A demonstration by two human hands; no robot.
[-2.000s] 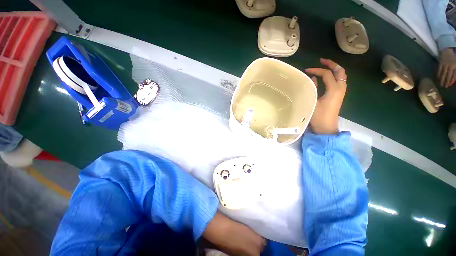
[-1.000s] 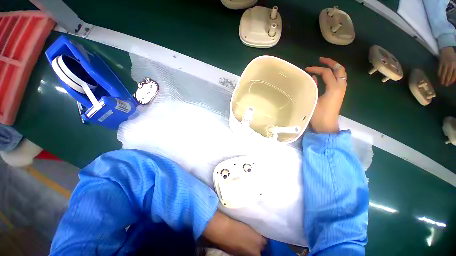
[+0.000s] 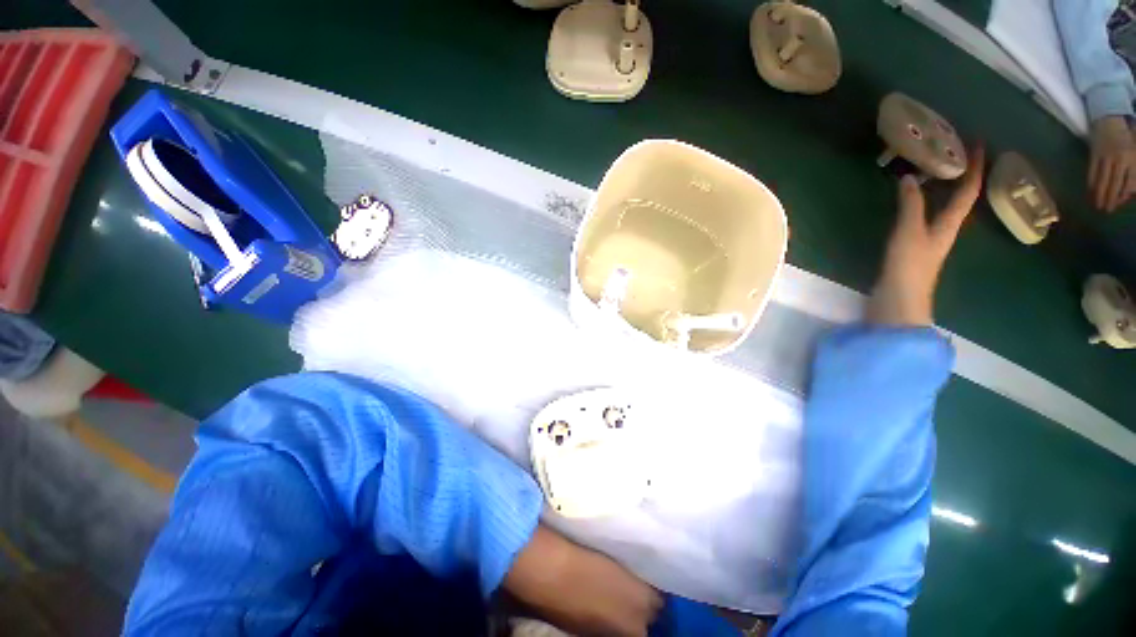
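Note:
My right hand reaches over the dark green belt with thumb and fingers apart, at the lower edge of a beige cover; I cannot tell if it touches. My left hand lies low in front of me, its fingers partly hidden at the bottom edge. The deep cream tub stands open on the white sheet, with white arm-like pieces inside. A flat cream cover with two dark-ringed holes lies on the sheet in front of me.
A blue tape dispenser stands left, beside a small white plate. A coral-red tray is at the far left. Several beige two-post covers sit along the belt behind its metal edge. Another person's hand is at the upper right.
My right hand has left the tub's right side and moved right over the belt to a cover. The belt covers have shifted left and up. My left hand and the tub have barely moved.

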